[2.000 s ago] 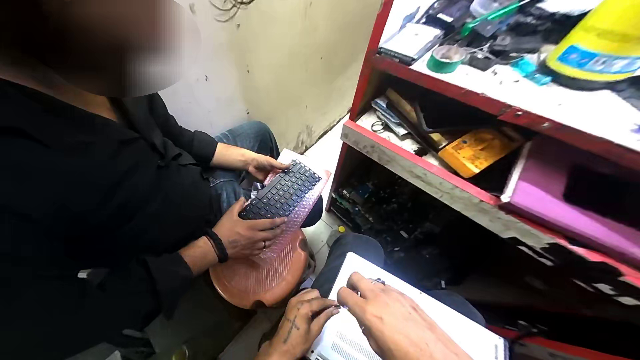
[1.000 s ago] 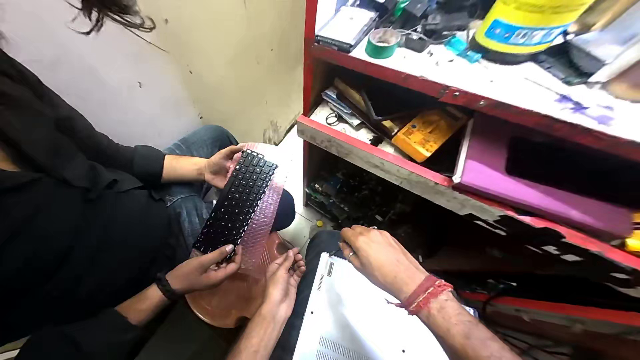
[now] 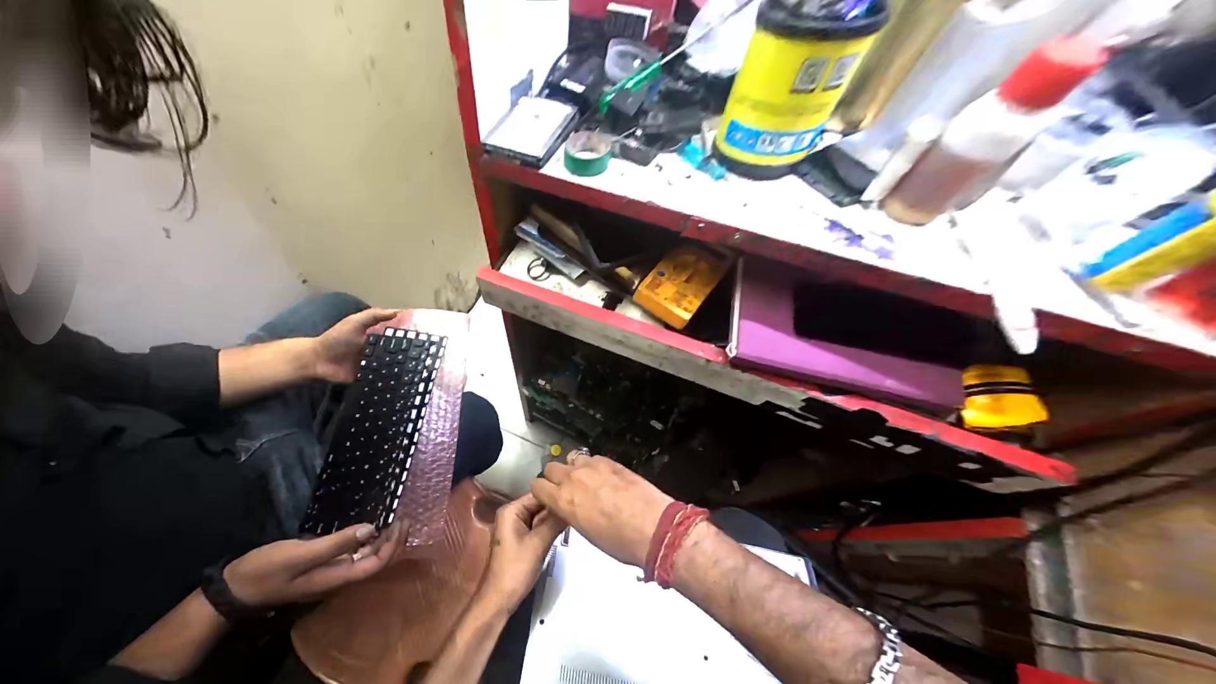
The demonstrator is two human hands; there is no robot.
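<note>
My left hand (image 3: 521, 543) and my right hand (image 3: 600, 499) meet with their fingertips together at the near end of a white laptop base (image 3: 627, 617), which lies on my lap. The fingers hide whatever may be between them. A red thread band circles my right wrist. To the left, another person's two hands hold a black laptop keyboard (image 3: 380, 427) and pink bubble wrap (image 3: 435, 456) behind it, over a brown plastic stool (image 3: 399, 608).
A red-edged workbench (image 3: 608, 195) stands ahead, holding a yellow container (image 3: 788, 90), green tape roll (image 3: 587, 154), and a bottle (image 3: 997, 128). Its open shelf holds an orange device (image 3: 682, 285) and a purple panel (image 3: 836, 337). Circuit boards (image 3: 598, 389) and cables (image 3: 1121, 632) lie lower.
My hands, both over the laptop base two seconds ago and apart one second ago, now meet at its edge. The view has swung right. The other person still holds the keyboard.
</note>
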